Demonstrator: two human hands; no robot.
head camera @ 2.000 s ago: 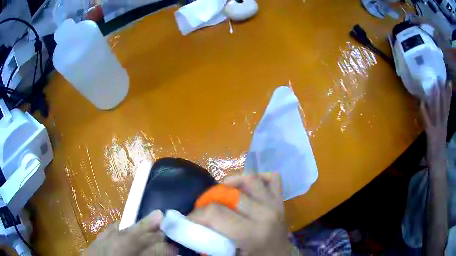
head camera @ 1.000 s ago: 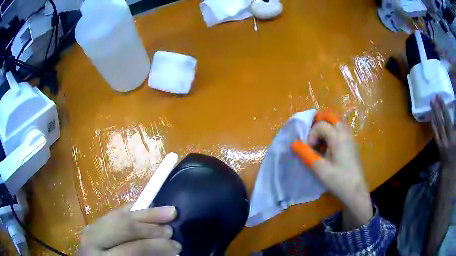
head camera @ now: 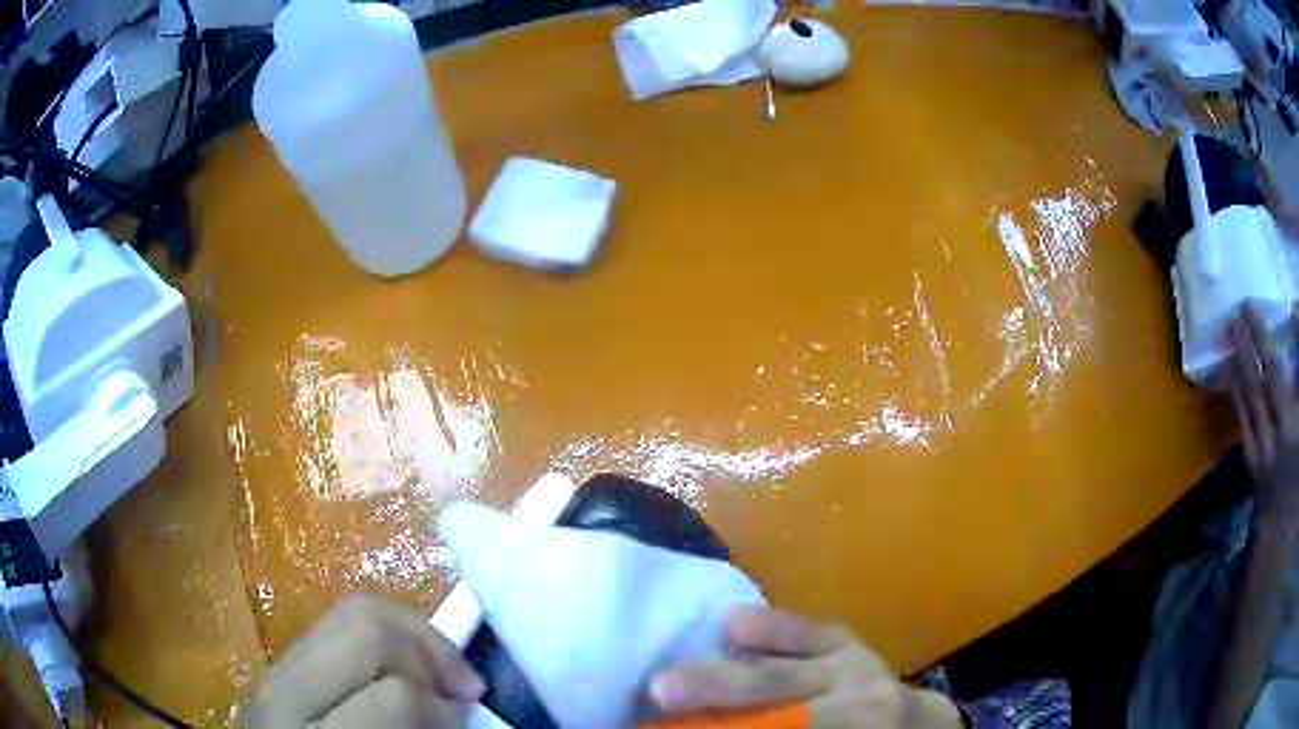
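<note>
The black camera head [head camera: 648,513] lies at the bottom centre, with the slim white antenna [head camera: 541,499] beside it. A pale cloth [head camera: 606,612] is draped over the head and hides most of it. My right hand [head camera: 798,677], with an orange finger cot, holds the cloth against the head at the lower edge. My left hand [head camera: 371,669] is at the camera's left side, cut off by the bottom edge, fingers bent near the white bar; its exact grip is unclear. A white block or pad [head camera: 544,214] lies beside the translucent bottle [head camera: 373,157].
White camera units [head camera: 100,342] and black cables are piled at the left. A crumpled white tissue [head camera: 691,46], a thin stick [head camera: 771,97] and a small round white pot [head camera: 804,53] are at the back. Another person's hand [head camera: 1261,385] touches a white-and-black camera [head camera: 1228,271] at the right.
The cloth has come off the bench at the right and now covers the black head, my right hand moving left with it. The white block, first seen one second ago, remains by the bottle.
</note>
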